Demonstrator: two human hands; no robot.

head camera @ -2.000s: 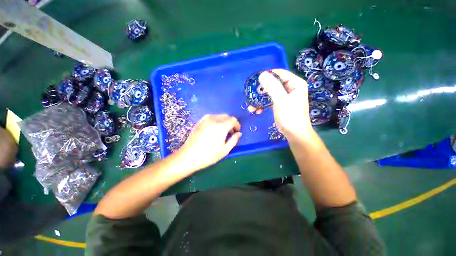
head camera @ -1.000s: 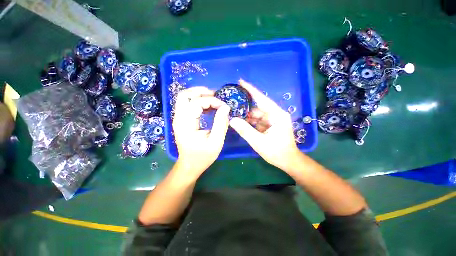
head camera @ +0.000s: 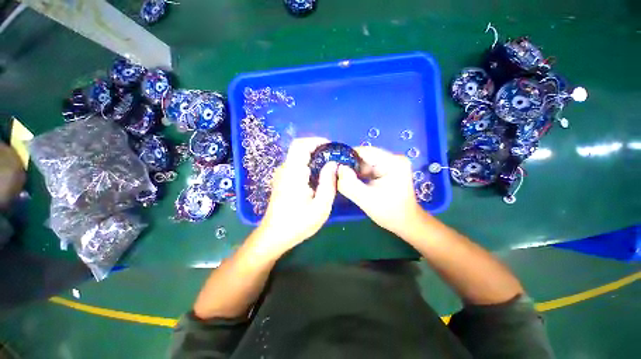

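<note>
A dark blue corded round unit (head camera: 336, 158) is held between my two hands over the front of the blue parts tray (head camera: 337, 67). My left hand (head camera: 299, 200) grips its left side, with the thumb on its near face. My right hand (head camera: 383, 189) grips its right side, with the thumb beside the left one. The fingers behind the unit are hidden, and I cannot tell whether a ring is between them. Ring-and-link hardware (head camera: 259, 158) is heaped along the tray's left side. Several single metal rings (head camera: 406, 134) lie at the tray's right side.
The right-hand pile of units (head camera: 519, 100) stands beside the tray; one white tab (head camera: 434, 168) reaches over its rim. The left-hand pile (head camera: 209, 111) is near clear plastic bags (head camera: 95, 165) and a grey post (head camera: 105, 31). Another person's hand (head camera: 10, 172) shows at far left.
My right hand has brought the unit from the tray's right side to the middle, and my left hand has joined on it. The thumbs now meet on it. Units at the far side have shifted right.
</note>
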